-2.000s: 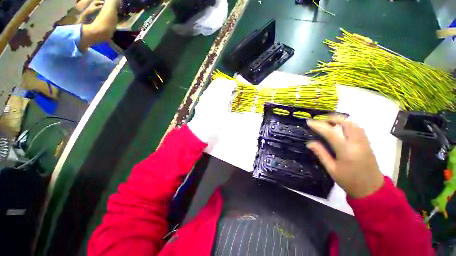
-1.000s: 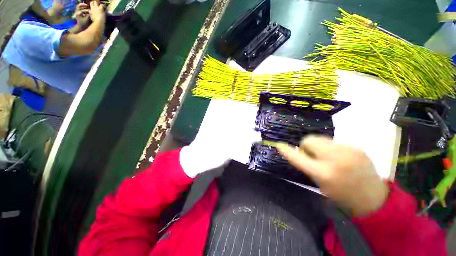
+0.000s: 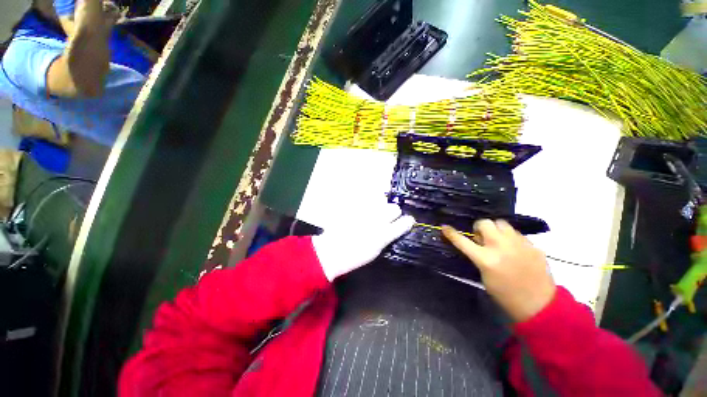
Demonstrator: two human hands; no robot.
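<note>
A black plastic housing (image 3: 457, 182) with three oval openings along its far edge lies on the white sheet (image 3: 581, 194). A thin yellow wire (image 3: 434, 227) runs across its near part. My left hand (image 3: 358, 240), in a white glove, has its fingertips at the wire's left end. My bare right hand (image 3: 512, 267) has its index finger extended on the wire and its other fingers curled. A dark strand with a yellow-green end (image 3: 615, 267) sticks out to the right of my right hand. My hands cover the housing's near corners.
A banded yellow-green wire bundle (image 3: 399, 124) lies behind the housing, with a looser heap (image 3: 597, 70) at back right. Spare black housings (image 3: 399, 58) lie behind. A black box (image 3: 651, 164) and green glue gun (image 3: 690, 271) are at right. A person's arm (image 3: 81, 58) is across the belt (image 3: 194, 132).
My left hand has moved right onto the housing's near part. My right index finger now rests on the wire, which lies straighter across the housing. The person opposite has moved their arms.
</note>
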